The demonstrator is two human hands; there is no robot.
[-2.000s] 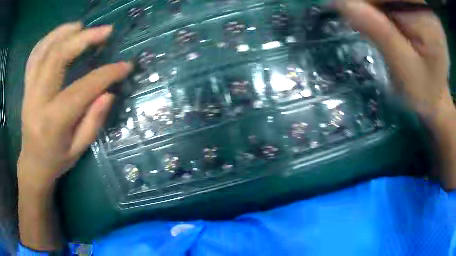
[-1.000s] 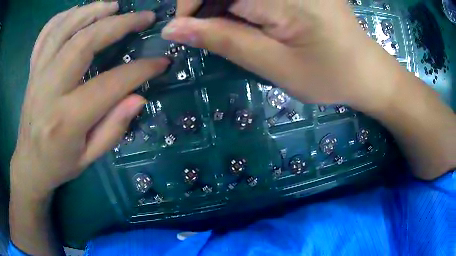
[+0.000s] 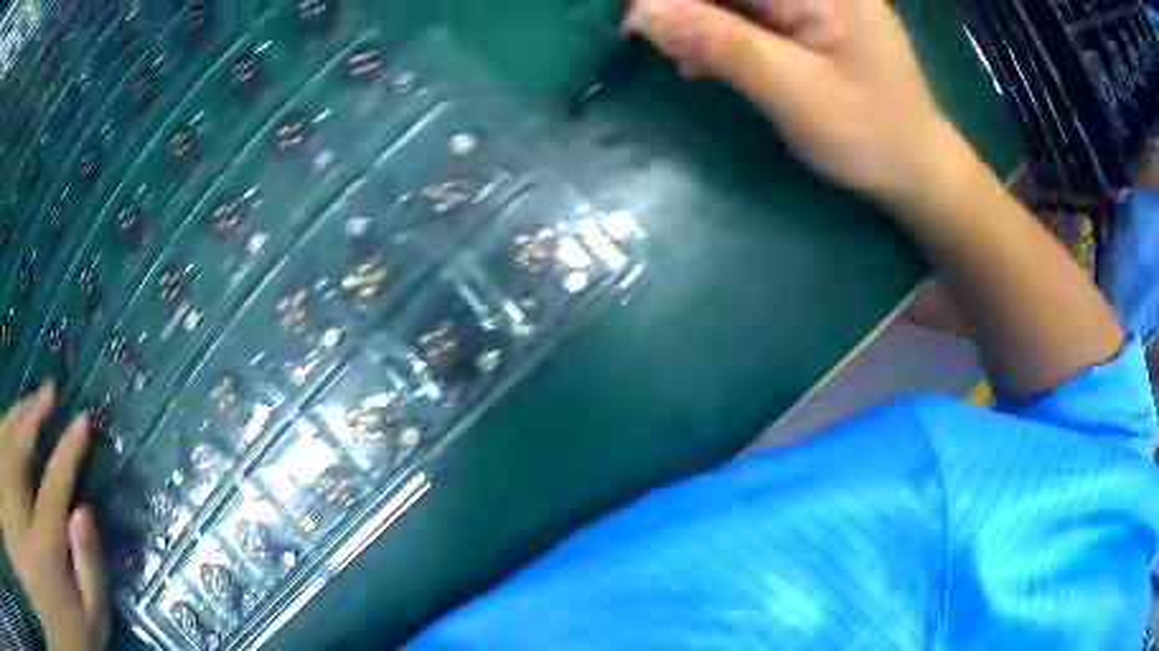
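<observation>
A clear blister tray point(image 3: 273, 420) lies on the dark green mat, filling the left half of the view, with strong glare. Small flex circuit assemblies point(image 3: 292, 131) with dark round ends sit in its pockets. My left hand point(image 3: 51, 515) is at the tray's left edge at the lower left, cut off by the picture edge, fingers apart. My right hand point(image 3: 807, 83) is at the top, right of the tray, over the mat, partly cut off. Its thumb and fingers are bent together; whether it holds something is hidden. A dark blurred patch, perhaps loose black pieces, lies by its fingertips.
Dark stacked trays point(image 3: 1061, 95) stand at the upper right. The mat's edge point(image 3: 839, 369) runs diagonally at the lower right, with a grey surface beyond it. A bit of another blue sleeve point(image 3: 1129, 254) shows at the right edge. My blue smock point(image 3: 813, 547) fills the bottom right.
The view has turned right. The tray now appears farther left and tilted. My right hand has moved from over the tray to the mat at its right; my left hand appears lower and farther left.
</observation>
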